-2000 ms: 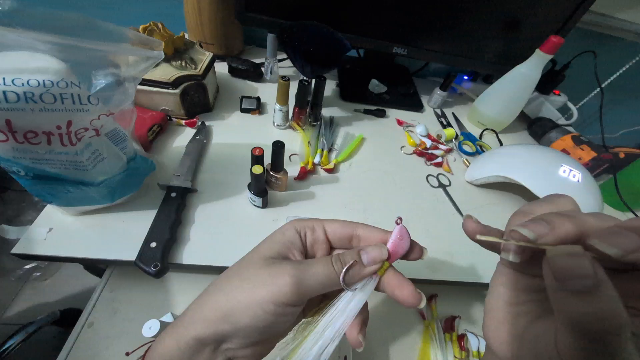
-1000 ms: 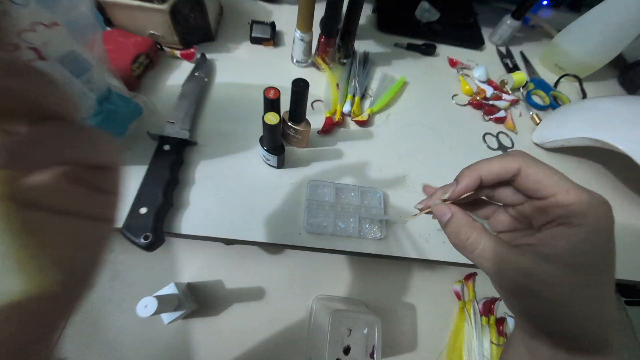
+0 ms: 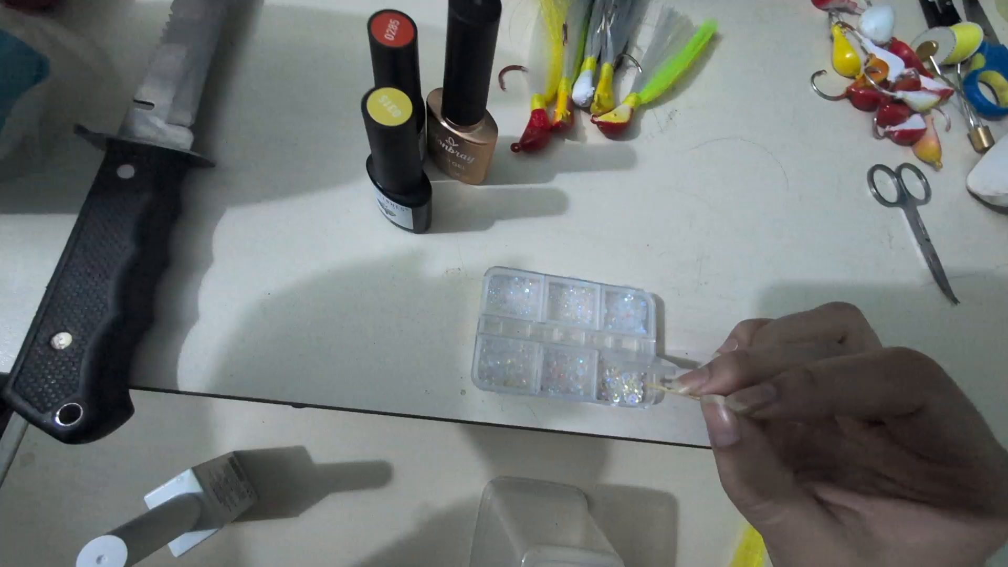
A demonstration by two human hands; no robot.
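Note:
My right hand (image 3: 835, 425), at the lower right, pinches a thin wooden stick (image 3: 676, 388) between thumb and fingers. The stick's tip reaches the lower right compartment of a clear plastic six-compartment box (image 3: 563, 329), which holds iridescent glitter flakes. That compartment looks uncovered, with its small lid flap by my fingertips. The box lies flat near the table's front edge. Below it is a clear plastic container (image 3: 543, 520), cut off by the frame. My left hand is out of view.
Nail polish bottles (image 3: 398, 157) stand behind the box, beside feathered fishing jigs (image 3: 614, 94). A large knife (image 3: 102, 268) lies left. Small scissors (image 3: 913, 220) and painted jig heads (image 3: 890, 87) lie right. A white bottle (image 3: 197, 496) stands at lower left.
Two seconds ago my left hand held a pink-headed jig with white strands; it has left the view. My right hand has brought the stick to the glitter box. The view has shifted down and closer.

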